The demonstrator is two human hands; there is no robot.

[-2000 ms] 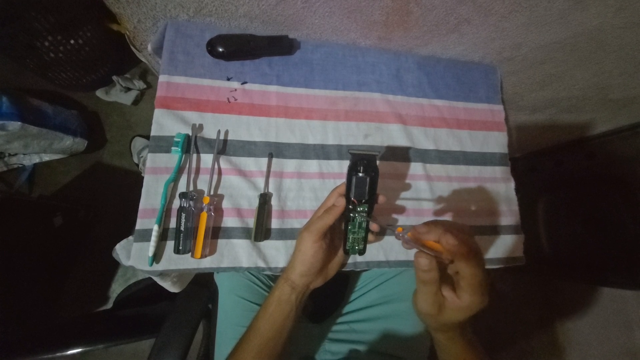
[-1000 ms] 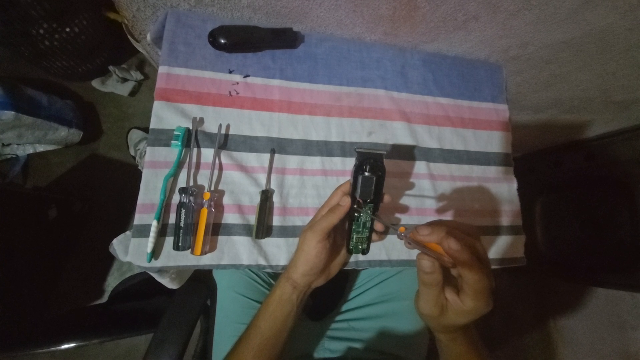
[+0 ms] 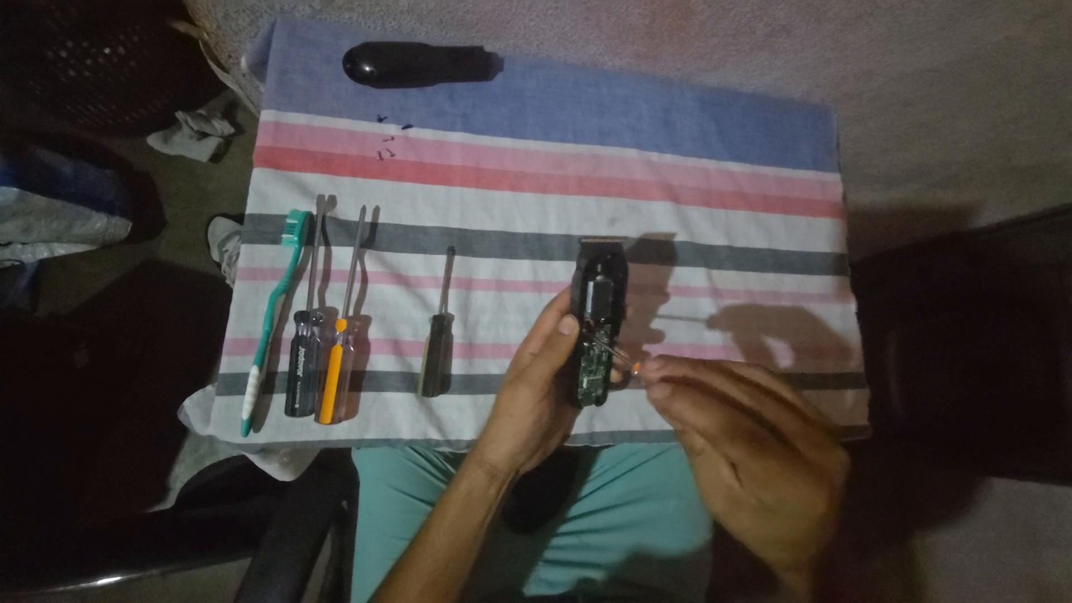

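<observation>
My left hand (image 3: 536, 385) holds an opened hair clipper (image 3: 600, 293) upright, blade end away from me, its green circuit board (image 3: 595, 377) and inner parts showing. In my right hand (image 3: 745, 444) is a small screwdriver (image 3: 624, 358) with an orange part at its neck; my fingers hide most of its handle. The screwdriver's tip reaches the upper part of the circuit board, though exactly what it touches is too small to tell. A black clipper housing cover (image 3: 423, 65) lies at the cloth's far edge, with several small screws (image 3: 386, 139) on the stripes nearer me.
On the striped cloth (image 3: 519, 201) at left lie a green and white toothbrush (image 3: 270, 314), a black-handled screwdriver (image 3: 302, 364), an orange-handled screwdriver (image 3: 333, 373) and a shorter dark-handled screwdriver (image 3: 436, 356). A dark chair arm (image 3: 293, 519) stands below left, a wall beyond the table.
My right hand has turned, and its fingers now reach forward over the screwdriver's handle, which showed more orange before. My left hand still holds the clipper in about the same place.
</observation>
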